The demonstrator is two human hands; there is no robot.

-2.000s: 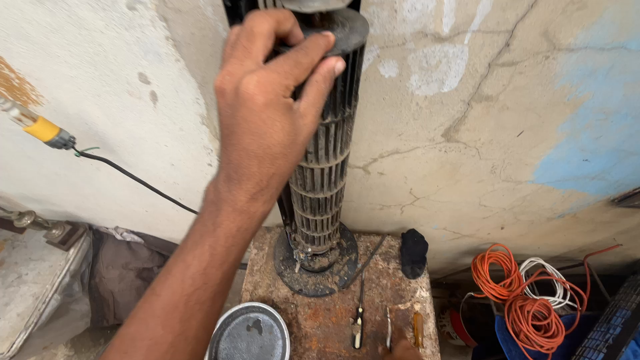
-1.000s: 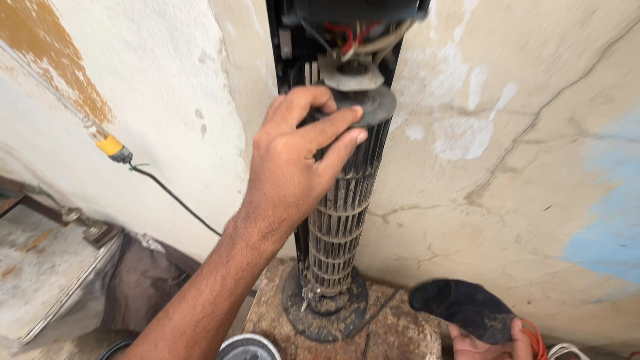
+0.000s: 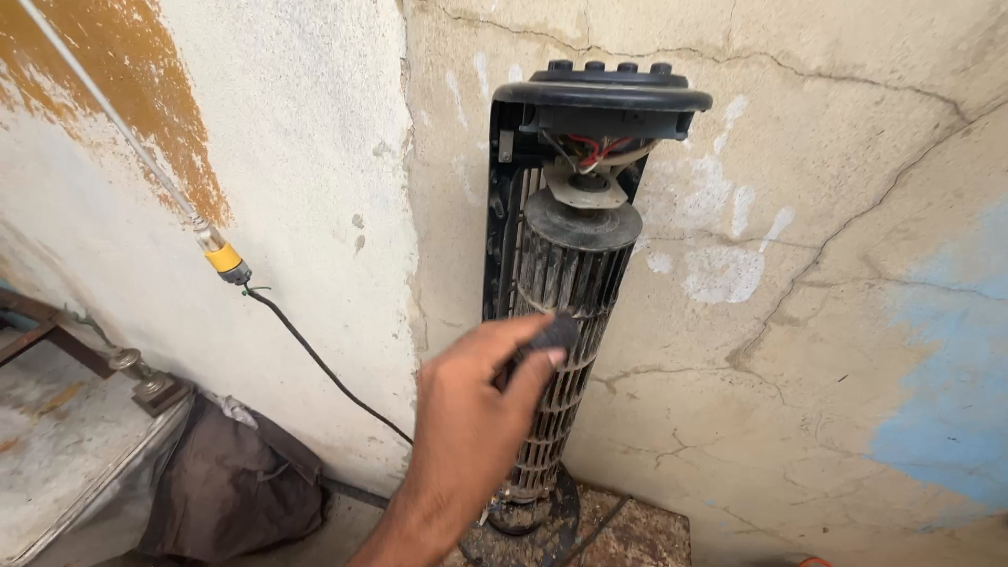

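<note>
A black tower fan with its housing partly off stands upright against the wall; its top cap with several knobs sits above red wires and a metal bracket. Below the bracket is the dusty cylindrical blower wheel, down to a round base. My left hand pinches a dark cloth between thumb and fingers, in front of the wheel's middle; whether the cloth touches the fins cannot be told. My right hand is out of view.
The fan stands on a worn, stained surface beside the cracked wall. A light tube with a yellow-banded connector and black cable runs along the left wall. At lower left are a dark cloth bag and a metal fitting.
My left hand has left the wheel's top disc and moved lower, now with the dark cloth. My right hand held a dark cloth one second ago and has gone from view. The view has shifted.
</note>
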